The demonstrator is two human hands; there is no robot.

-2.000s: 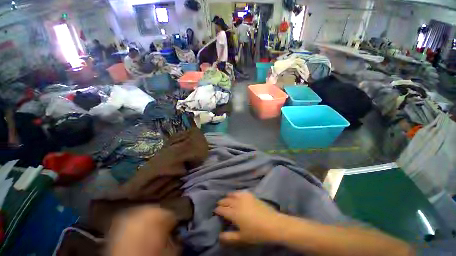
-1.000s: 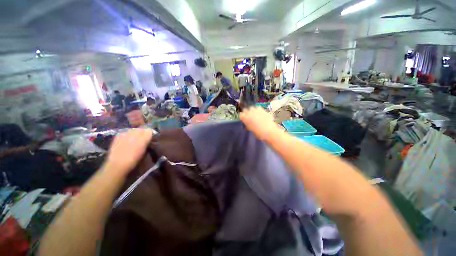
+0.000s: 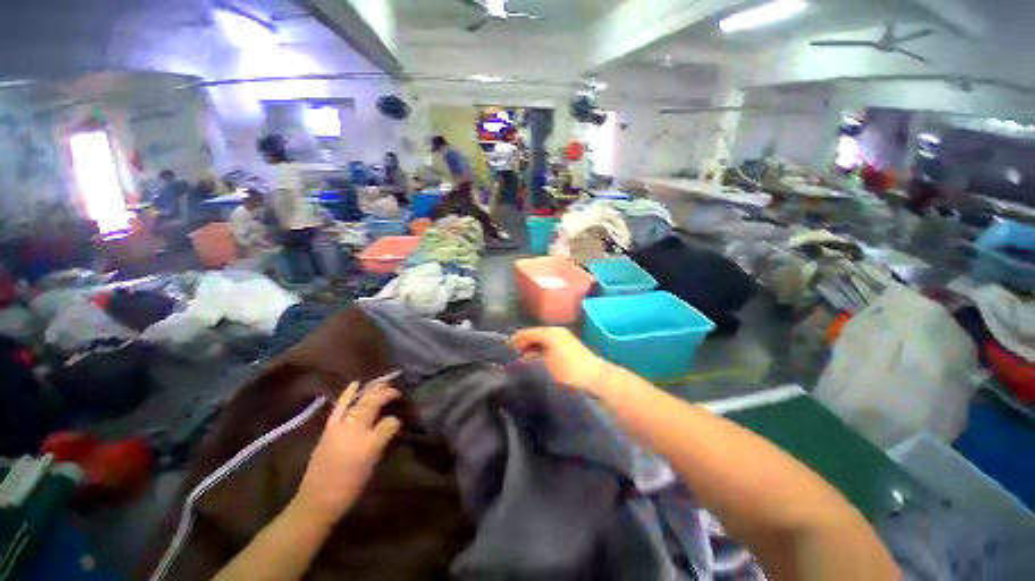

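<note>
A large cloth in front of me has a dark brown part [image 3: 272, 397] on the left and a grey-purple part [image 3: 533, 477] on the right. A thin white cord or edge runs along the brown part. My left hand [image 3: 354, 437] is on the brown cloth beside the end of the white edge, fingers bent; its hold is not clear. My right hand [image 3: 556, 354] grips the upper edge of the grey-purple cloth, arm stretched forward from the right. The lower cloth hides what is under it.
Turquoise bins [image 3: 645, 331] and a salmon bin [image 3: 553, 288] stand on the floor ahead. A green table surface [image 3: 823, 448] is at the right. Fabric piles [image 3: 437, 272] lie ahead and on both sides. A person in a white top [image 3: 292, 199] stands at the back left.
The cloth, held up high and spread a second ago, is now lower and bunched. Both hands have come down, and the left hand has moved inward along the brown part. The view has turned slightly right.
</note>
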